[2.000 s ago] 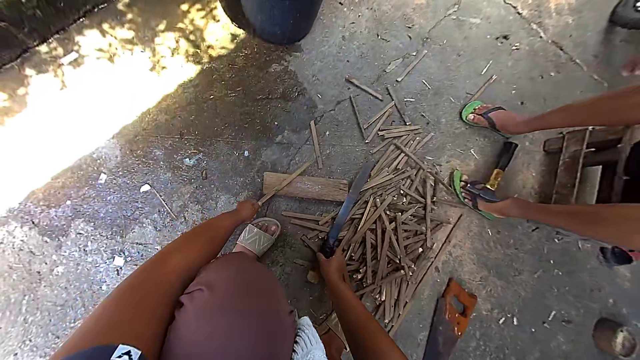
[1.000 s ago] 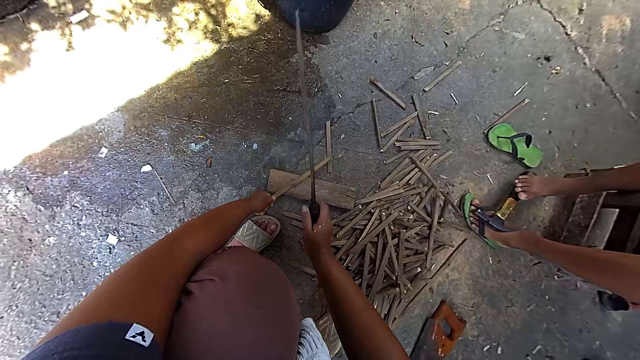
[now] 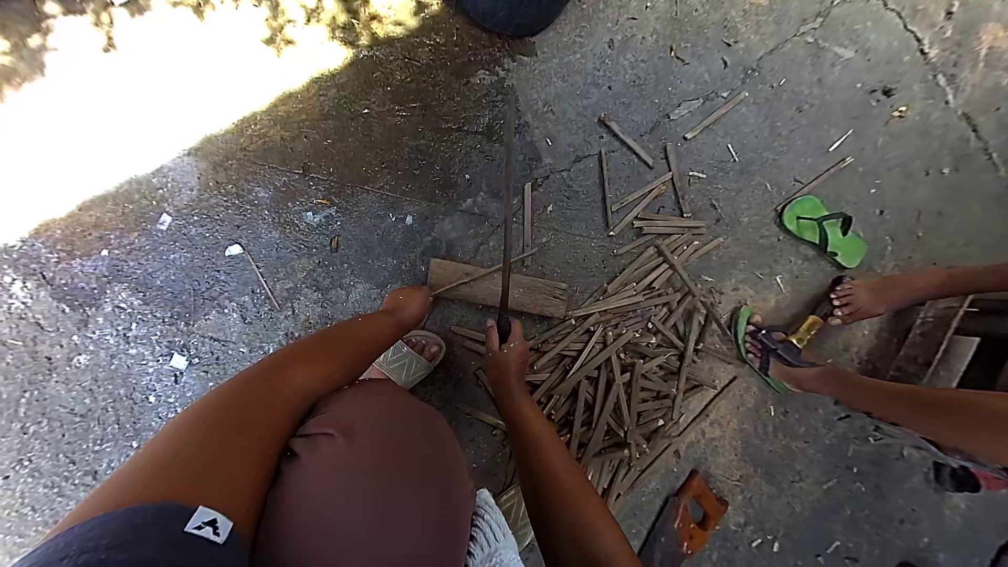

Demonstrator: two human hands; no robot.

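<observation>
My left hand [image 3: 408,306] grips one end of a thin wooden stick [image 3: 480,275], which lies slanting across a short wooden board [image 3: 538,295] on the concrete floor. My right hand [image 3: 506,354] is closed around the dark handle of a long-bladed knife, likely a machete [image 3: 508,197]. Its narrow blade points away from me, seen nearly edge-on, and crosses over the stick and board; whether it touches the stick I cannot tell. A heap of cut wooden sticks [image 3: 622,354] lies just right of the board, with several loose ones beyond it.
A handsaw with an orange-brown handle [image 3: 699,516] lies at the lower right. Another person's feet are at the right, one bare [image 3: 866,299], one in a green flip-flop [image 3: 760,354], near a loose green flip-flop [image 3: 823,231] and a wooden stool or frame [image 3: 929,339]. A dark tub [image 3: 516,16] stands at the top.
The blade has swung from slanting right over the heap to pointing away from me across the board. The other person's one foot has come out of its flip-flop. My left hand still holds a stick.
</observation>
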